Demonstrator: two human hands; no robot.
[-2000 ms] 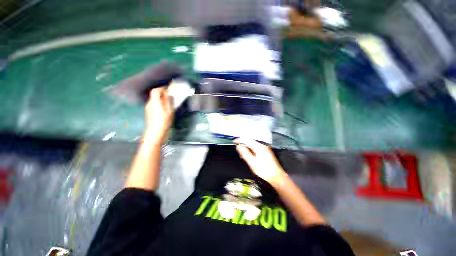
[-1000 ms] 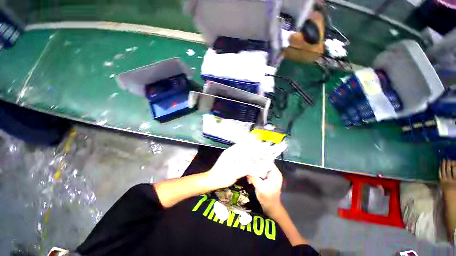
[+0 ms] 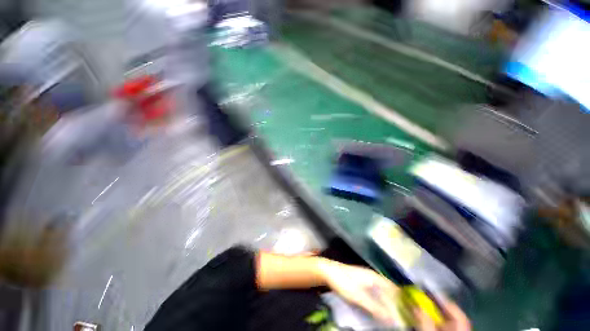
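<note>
The view is strongly blurred. My left hand (image 3: 369, 291) is at the bottom right, closed around a yellow thing (image 3: 424, 306), possibly a keypad phone. Fingers at its right side look like part of my right hand (image 3: 457, 318), mostly cut off by the lower edge; its grip is unclear. A pale, soft piece (image 3: 349, 311) lies under my left hand. Just beyond my hands, an open carton with a white top (image 3: 411, 252) stands on the bench. A second white-topped carton (image 3: 469, 194) is behind it. An open dark blue box (image 3: 358, 178) stands to their left.
The green bench (image 3: 291, 103) curves from upper left to lower right. A bright monitor (image 3: 556, 55) is at the upper right. A red stool-like thing (image 3: 145, 98) stands on the grey floor (image 3: 174, 194) at the left. A white bundle (image 3: 239, 32) lies at the bench's far end.
The view has swung to the left, so the bench and cartons appear tilted and further right. My hands, with the yellow thing, now appear at the lower right, partly cut off.
</note>
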